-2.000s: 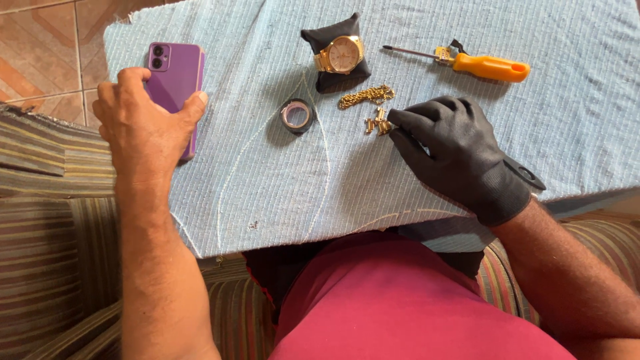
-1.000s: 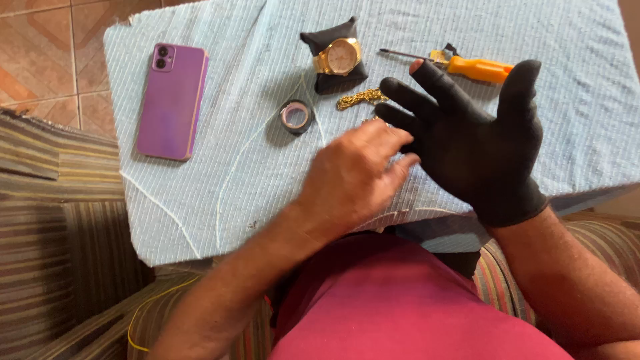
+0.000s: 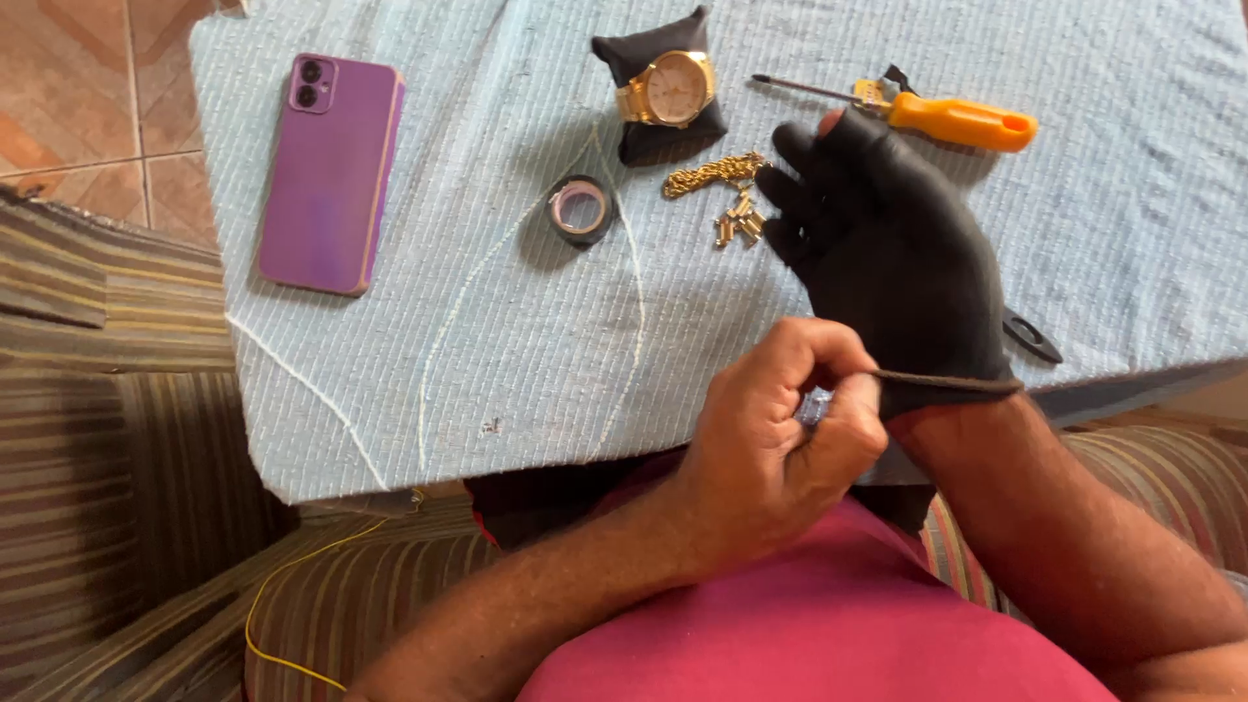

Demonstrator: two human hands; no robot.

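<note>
My left hand (image 3: 790,429), bare, pinches the cuff of a black glove (image 3: 946,383) between thumb and forefinger. The glove is on my right hand (image 3: 892,244), palm up, fingers loosely apart and holding nothing; one fingertip shows through it. Near its fingertips lie a gold chain (image 3: 710,175) and a gold cross pendant (image 3: 741,220). Above them a gold wristwatch (image 3: 675,90) is wrapped round a black cushion (image 3: 634,47). A screwdriver with an orange handle (image 3: 960,122) lies beyond the gloved fingers. A roll of black tape (image 3: 580,209) sits left of the chain.
A purple smartphone (image 3: 330,185) lies face down at the left of the table with its blue cloth (image 3: 517,322). A black handle-like end (image 3: 1032,336) shows beside my right wrist. Striped upholstery (image 3: 390,585) and a yellow cord (image 3: 255,609) are below the table's near edge.
My left hand has left the phone, crossed right, and taken hold of the glove's cuff. My right hand has let go of the pendant and turned palm up.
</note>
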